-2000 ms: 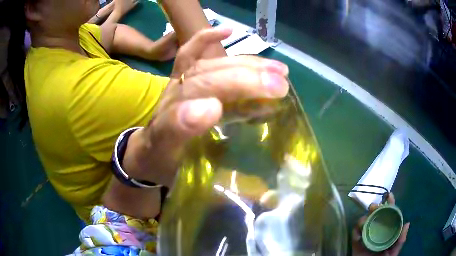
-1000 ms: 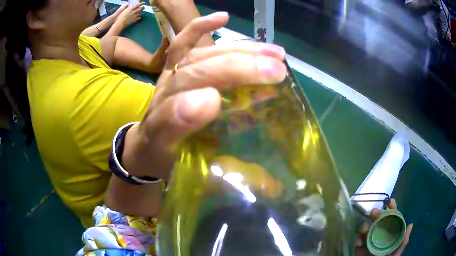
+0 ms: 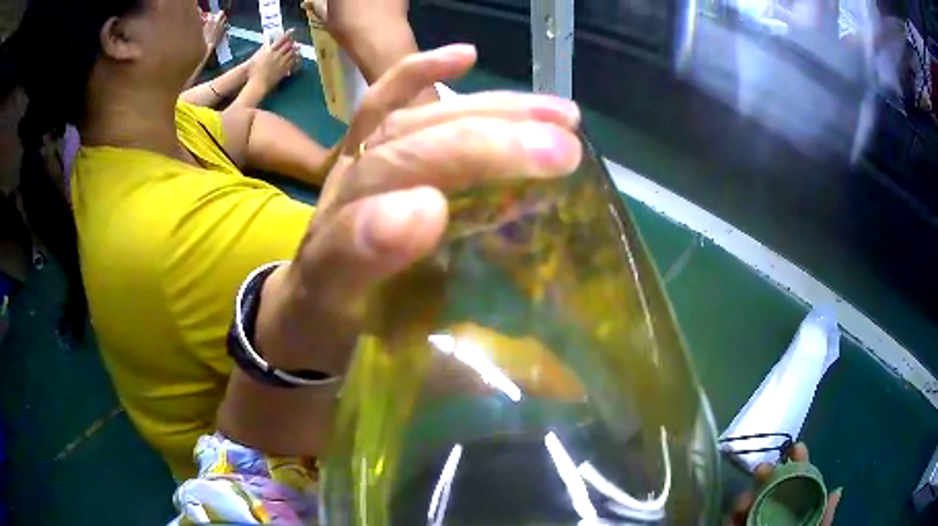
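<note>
A large clear glass jar (image 3: 535, 411) fills the lower middle, tilted close to the camera, with yellowish liquid and orange-brown pieces inside. My left hand (image 3: 411, 185), with a dark and silver band at the wrist, grips its far end. My right hand (image 3: 763, 473), mostly hidden and cut off by the lower edge, holds a pale green hollow lid (image 3: 790, 505) with a thin black cord (image 3: 756, 444). A long white wrapped item (image 3: 787, 390) lies on the green worktop beyond the lid; the cord overlaps its near end.
A person in a yellow top (image 3: 185, 257) sits close on the left, a slim carton (image 3: 334, 77) by their hands. Farther hands hold a white strip (image 3: 271, 19). A white edge strip (image 3: 710, 231) and metal post (image 3: 552, 51) border the dark conveyor channel.
The view has shifted, so the lid and wrapped item sit lower. The liquid and pieces in the jar have shifted. Slim items now show upright in other people's hands. My grips are unchanged.
</note>
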